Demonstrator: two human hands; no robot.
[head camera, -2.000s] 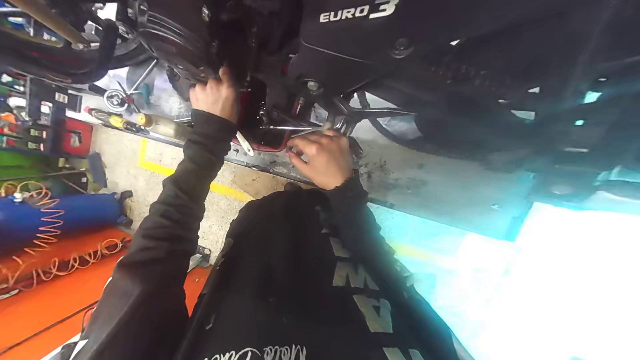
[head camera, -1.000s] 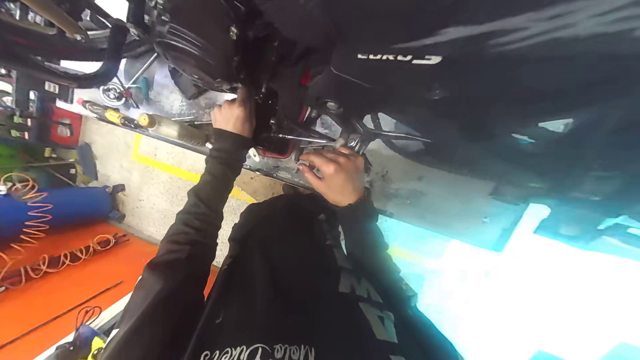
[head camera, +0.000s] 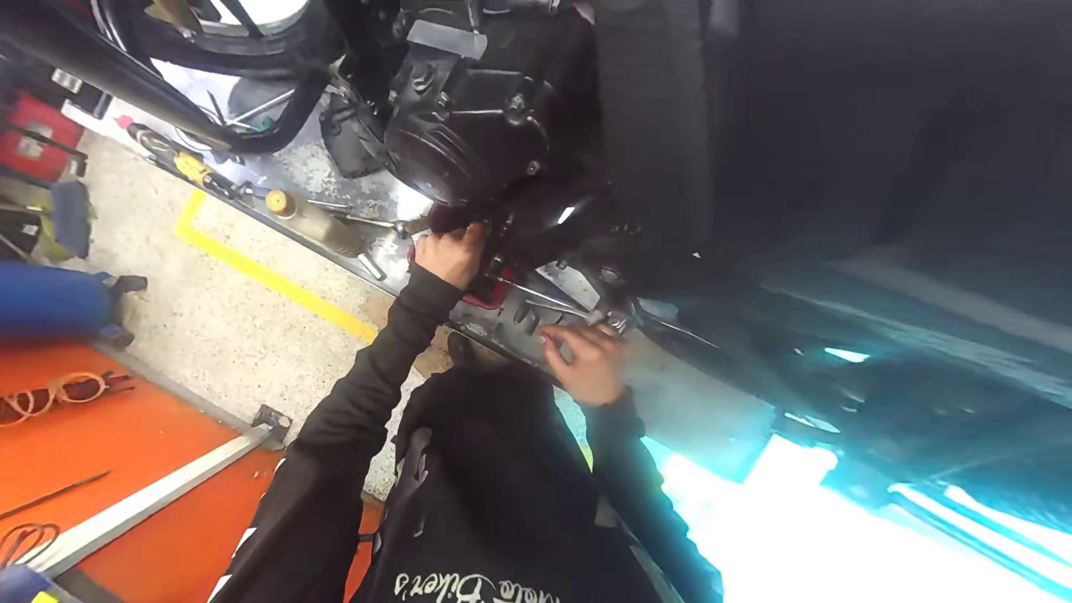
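My left hand (head camera: 452, 255) reaches in under the black engine cover (head camera: 465, 126) of a motorcycle; its fingertips are partly hidden, and I cannot tell what they grip. My right hand (head camera: 586, 360) is at the handle end of a metal tool, likely a ratchet (head camera: 615, 322), with thumb and fingers bent around or beside it; whether it grips is unclear. A thin metal rod (head camera: 544, 295) runs between the two hands. Below the engine, just right of my left hand, a red object (head camera: 490, 293) shows in part.
On the grey lift platform (head camera: 515, 331) lie a plastic bottle with a yellow cap (head camera: 314, 222), a yellow-handled tool (head camera: 193, 167) and a metal socket (head camera: 371, 266). A black tubular frame (head camera: 226, 134) juts in at upper left. A blue cylinder (head camera: 54, 300) stands over the orange surface (head camera: 167, 435).
The view has shifted, bringing more of the engine cover in. Both hands remain low on the motorcycle, the left under the engine and the right by the metal tool.
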